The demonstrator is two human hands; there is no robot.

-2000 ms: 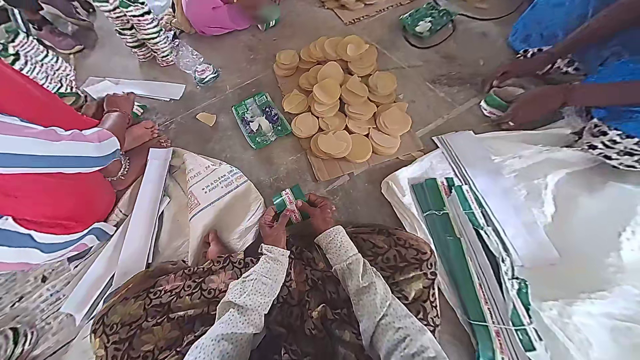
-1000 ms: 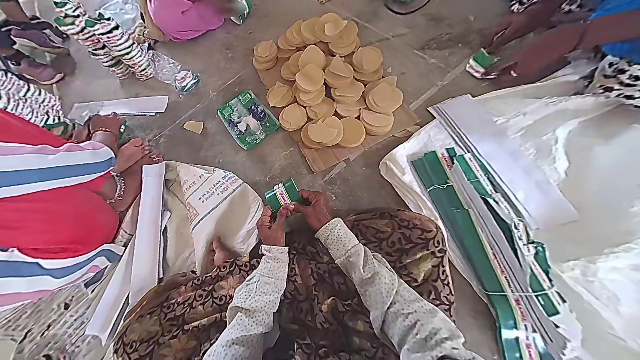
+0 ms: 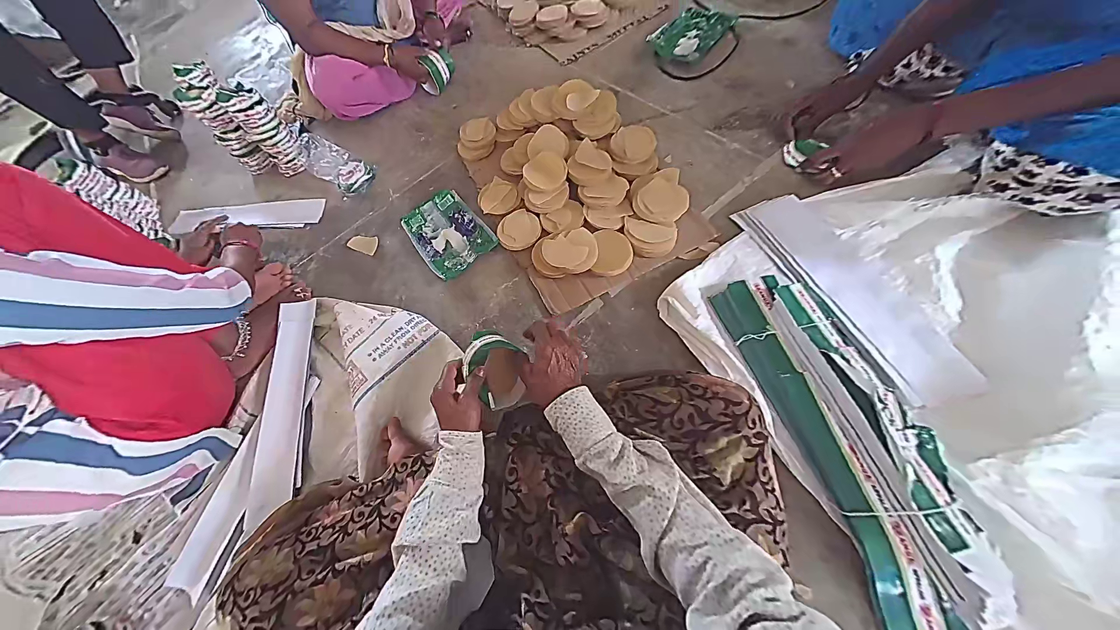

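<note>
Low in front of me, my left hand [image 3: 458, 398] grips the left side of a green and white printed paper ring [image 3: 483, 348], thumb on its wall. The ring is tilted, and its opening faces partly toward me. At its right side is my right hand [image 3: 553, 360], with fingers bent; whether it pinches the rim I cannot tell. Beyond my hands, piles of round tan discs [image 3: 604, 192] lie on a flat piece of cardboard [image 3: 560, 293]. A green tray [image 3: 449, 234] with white and dark smears lies left of the cardboard.
Tied green and white printed strips [image 3: 787, 394] and white sheets [image 3: 866, 289] lie on a white sack at right. Other people's hands [image 3: 822, 140] hold a small ring at upper right. Stacked rings [image 3: 241, 118] stand at upper left. A printed sack [image 3: 385, 350] lies beside my knee.
The green and white piece, flat-looking between my hands earlier, now shows as a round ring with its opening visible. My right hand has moved to its right side.
</note>
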